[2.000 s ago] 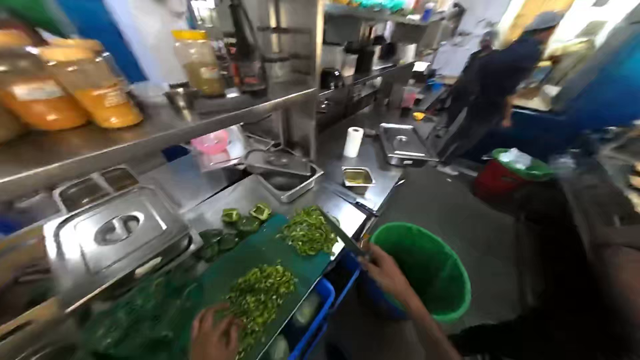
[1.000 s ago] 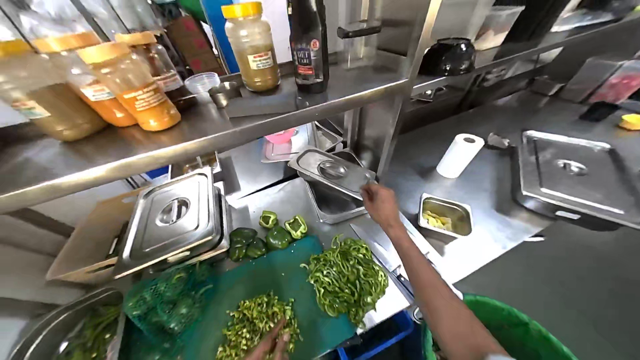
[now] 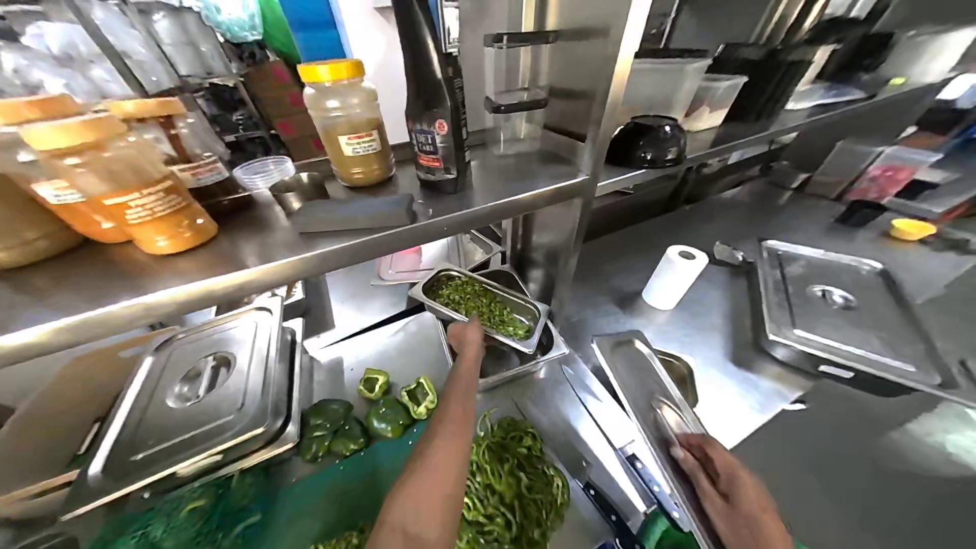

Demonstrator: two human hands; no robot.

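Note:
My left hand (image 3: 467, 337) reaches forward and grips the near edge of a narrow steel pan (image 3: 488, 305) holding chopped green pieces, tilted over a larger steel pan (image 3: 507, 358). In my right hand (image 3: 724, 488) is a long steel lid (image 3: 648, 396), held at its handle. Sliced green peppers (image 3: 515, 488) lie in a heap beside my left forearm, partly over the green cutting board (image 3: 328, 488). Behind the board sit whole and cut green bell peppers (image 3: 389, 415). Two knives, one with a broad blade (image 3: 598, 404), lie between the slices and the lid.
A steel shelf (image 3: 457, 221) with jars (image 3: 351, 126) and a dark bottle (image 3: 435, 114) crosses above the counter. Lidded steel pans stand at left (image 3: 202, 381) and right (image 3: 846, 305). A paper roll (image 3: 675, 277) stands behind a small steel container (image 3: 677, 375). A green-lined bin (image 3: 663, 534) is at the bottom.
The lid that one hand held over the pan is now at the right in my right hand. My left hand has moved from the chopped pieces on the board to the narrow pan.

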